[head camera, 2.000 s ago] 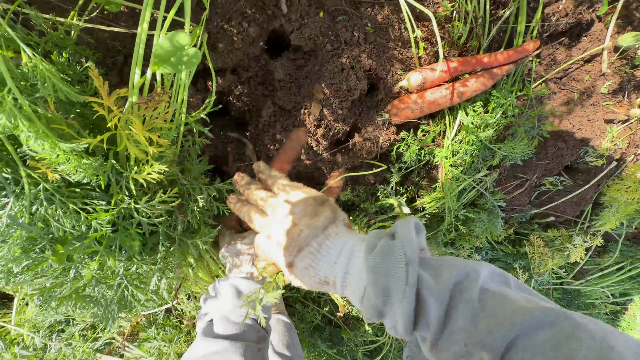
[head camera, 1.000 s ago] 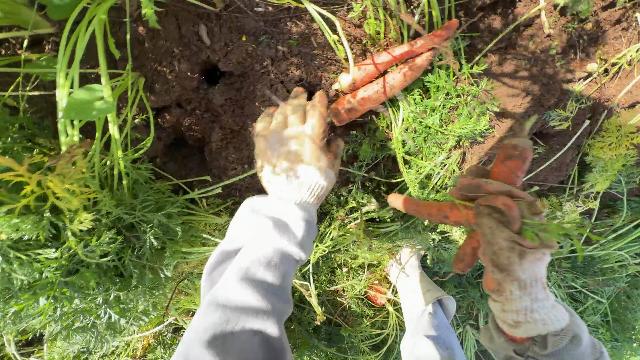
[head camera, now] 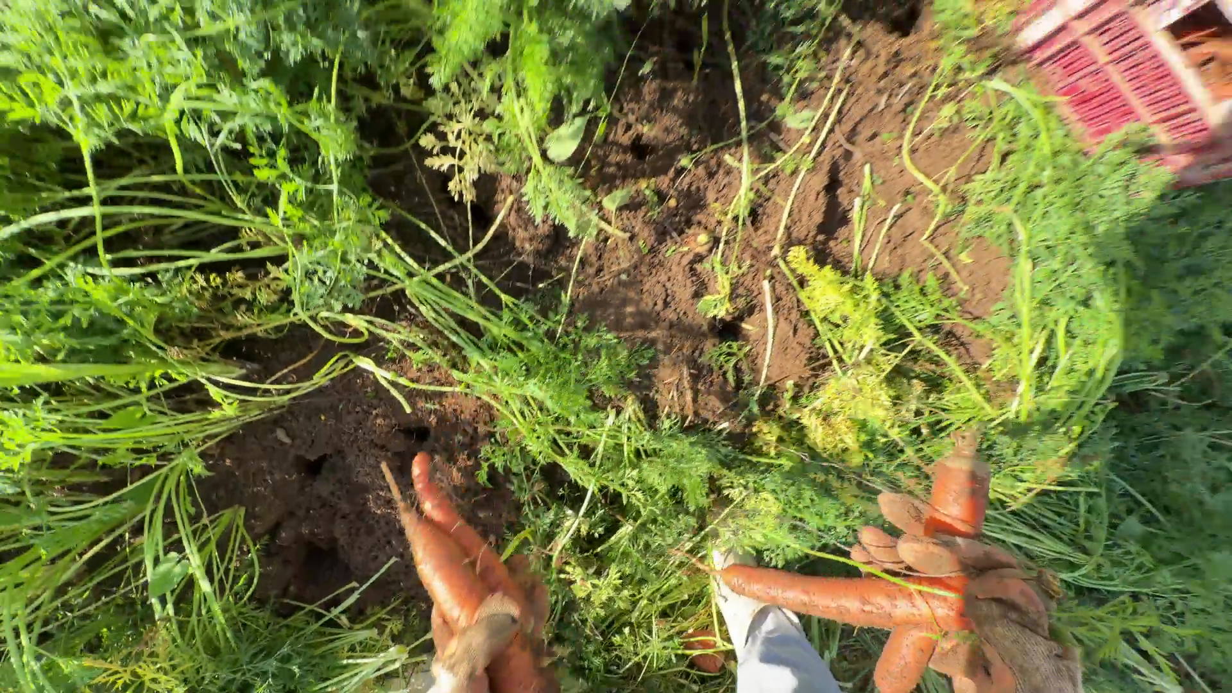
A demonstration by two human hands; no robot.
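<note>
Toward the bottom, left of centre, my left hand (head camera: 481,640) in a soiled, light glove grips two carrots (head camera: 443,568), their thin tips pointing up and left. At the lower right, my right hand (head camera: 1001,602) in a brown-stained glove is closed around several carrots (head camera: 847,595); one lies crosswise with its tip to the left, and another (head camera: 960,491) stands up past the fingers. All of them carry soil. Another carrot piece (head camera: 705,651) rests low in the greens between the hands, partly hidden by leaves.
A red plastic crate (head camera: 1121,72) with orange contents is cut off at the top right. Dug brown soil (head camera: 337,491) with holes lies above my left hand. Feathery carrot tops (head camera: 577,385) spread around it. A light shoe (head camera: 736,597) and trouser leg show at the bottom.
The two carrots that lay on the ground in the earlier frames are no longer there, and my left hand, bare of carrots one second ago, now holds two. The view has shifted, bringing in the crate.
</note>
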